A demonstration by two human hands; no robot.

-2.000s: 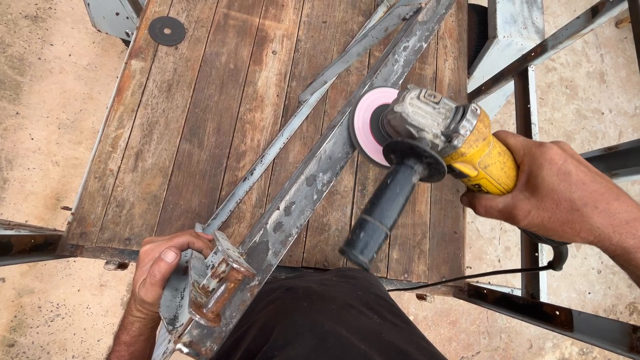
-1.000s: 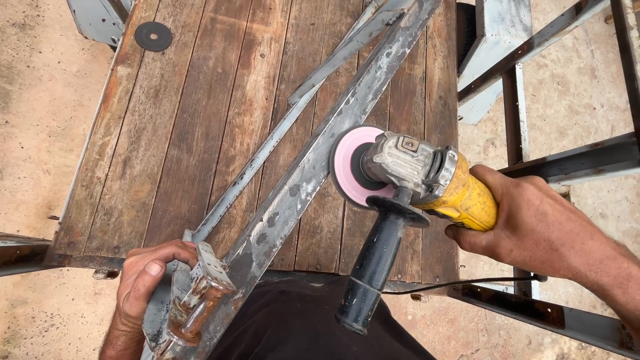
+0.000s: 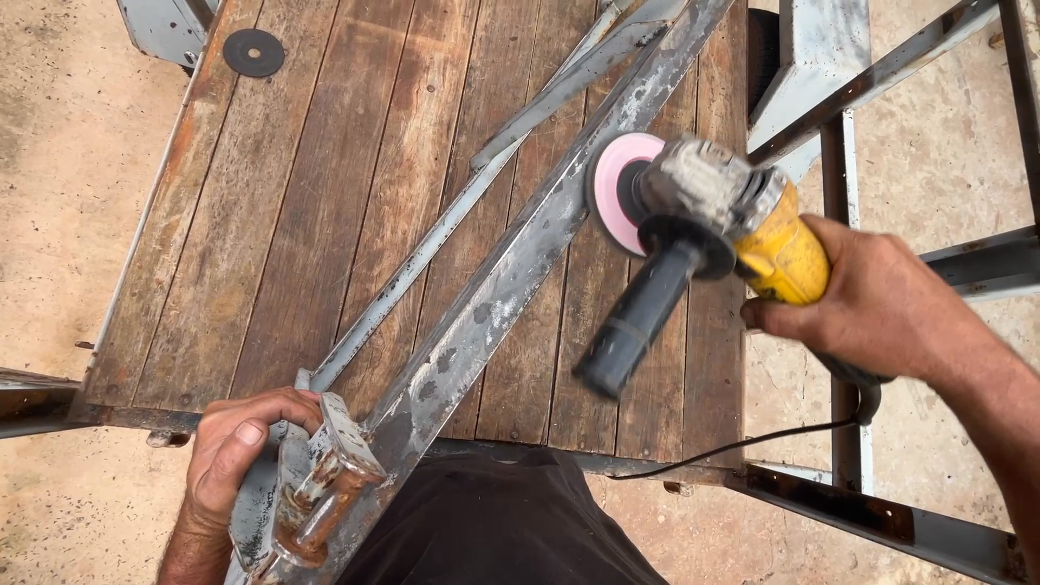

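Note:
My right hand point(image 3: 869, 301) grips the yellow body of an angle grinder point(image 3: 784, 244); its black side handle point(image 3: 638, 317) points down and to the left, with no hand on it. The grinder's pink-faced disc point(image 3: 626, 191) is at the right edge of a long grey steel bar point(image 3: 487, 313) with worn paint; whether they touch cannot be told. The bar lies diagonally over a wooden plank deck. My left hand point(image 3: 244, 447) holds the bar's near end beside a rusty metal bracket point(image 3: 333, 496), its fingertips partly hidden behind the metal.
A thin grey metal strut point(image 3: 406, 268) runs beside the bar over the planks point(image 3: 292, 203). A flat black disc point(image 3: 253, 53) lies at the deck's upper left. Steel frame members point(image 3: 841, 187) stand at the right. A black cord point(image 3: 747, 443) trails from the grinder past the deck's near edge.
Over the last second the grinder in my right hand has moved up along the bar, away from my body. My left hand keeps its place at the near end.

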